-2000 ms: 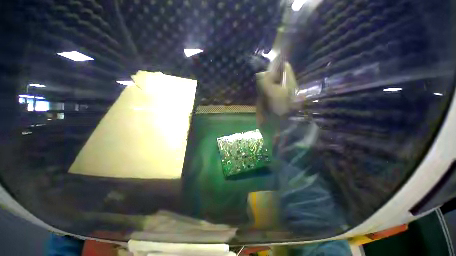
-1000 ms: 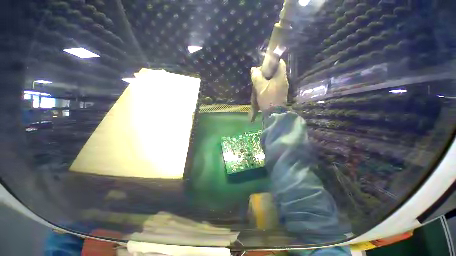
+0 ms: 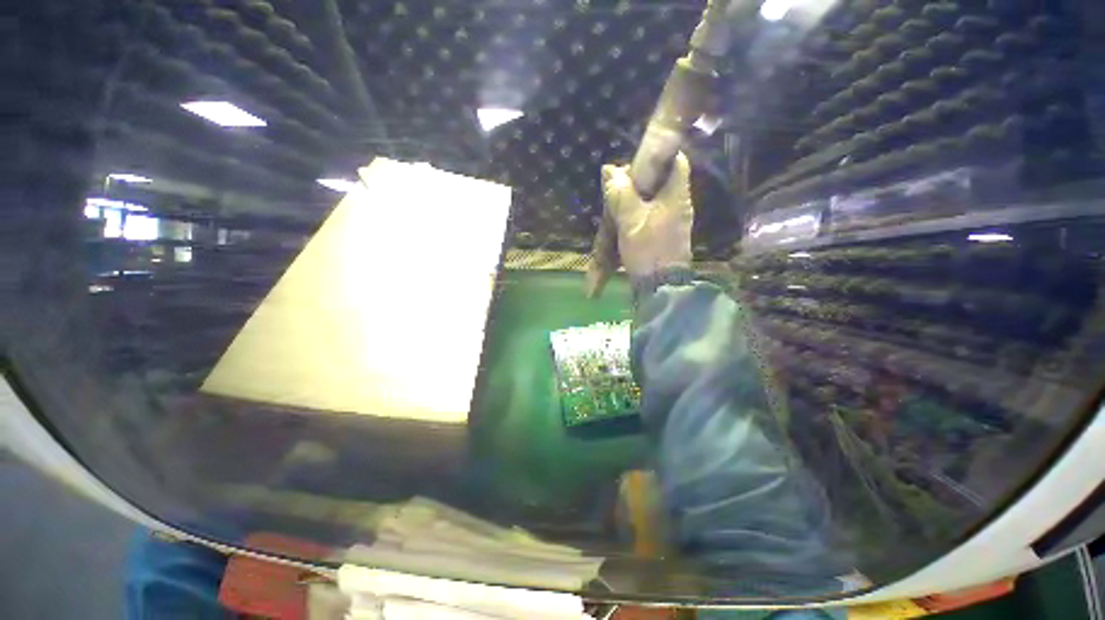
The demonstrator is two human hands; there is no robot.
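Note:
My right hand (image 3: 654, 216), in a pale glove with a blue sleeve, is seen through the window. It grips a pale grey tool (image 3: 674, 112) that comes down from the top of the booth. The hand is beyond and above a green circuit board (image 3: 596, 372) speckled with silvery parts. The board lies on the green mat (image 3: 521, 351), its right side hidden behind the sleeve. The hand does not touch the board. My left hand is not in view; only a blue sleeve (image 3: 179, 581) shows at the bottom left edge.
A large cream panel (image 3: 385, 291) slants at the left of the mat. Dark bumpy foam (image 3: 461, 61) lines the booth. A loose white cloth bundle (image 3: 467, 557) lies at the lower front edge. Red padding (image 3: 273, 579) and a yellow piece (image 3: 642, 514) are near the opening. Ceiling lights reflect in the window.
The blurred right hand of two seconds ago now shows clearly, still on the tool and slightly left. The whole view has shifted a little, moving the panel and board rightward in the picture.

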